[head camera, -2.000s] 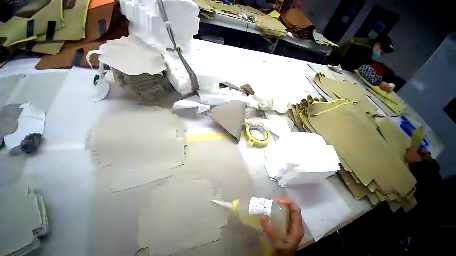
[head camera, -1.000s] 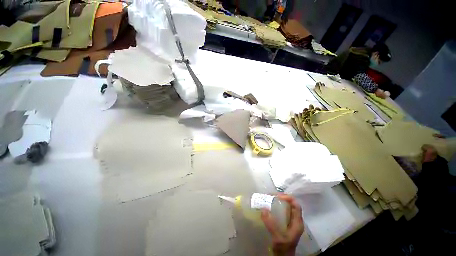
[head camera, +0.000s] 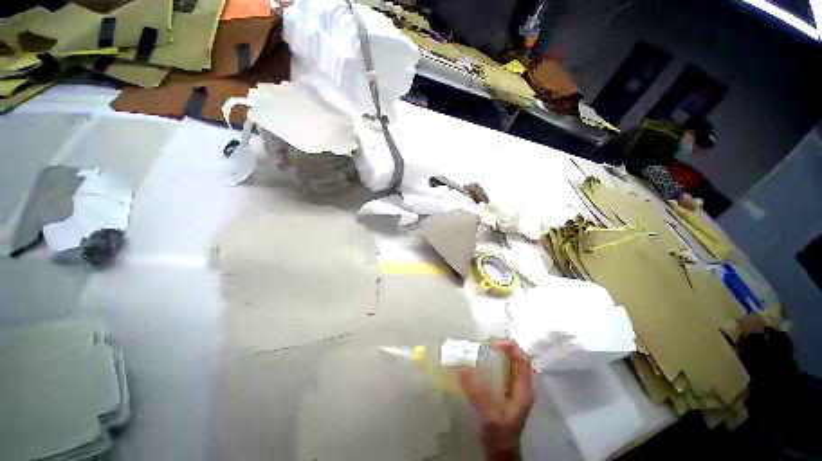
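My right hand (head camera: 502, 389) holds a clear glue bottle (head camera: 461, 365) with a white label and yellow collar. The bottle lies tilted nearly flat, its thin pale nozzle pointing left over the top edge of a grey-beige cut panel (head camera: 369, 405). Whether the nozzle touches the panel I cannot tell. Another grey-beige panel (head camera: 302, 279) lies flat just beyond it. A stack of white backing pieces (head camera: 572, 320) stands right of my hand. A low pile of grey-beige panels (head camera: 59, 387) is at the lower left. My left hand is not in view.
A tied white bundle (head camera: 333, 72) and a grey-beige panel stack (head camera: 311, 135) stand at the back. A tape roll (head camera: 495, 274) lies near a grey triangle scrap (head camera: 451, 238). Large olive-tan panels (head camera: 667, 297) fan out at right. Another person's hand (head camera: 751, 324) is beyond them.
The view has shifted, so the table things sit further right in the picture. The bottle stays in my right hand near the panel's top edge. The other person's hand at right has moved.
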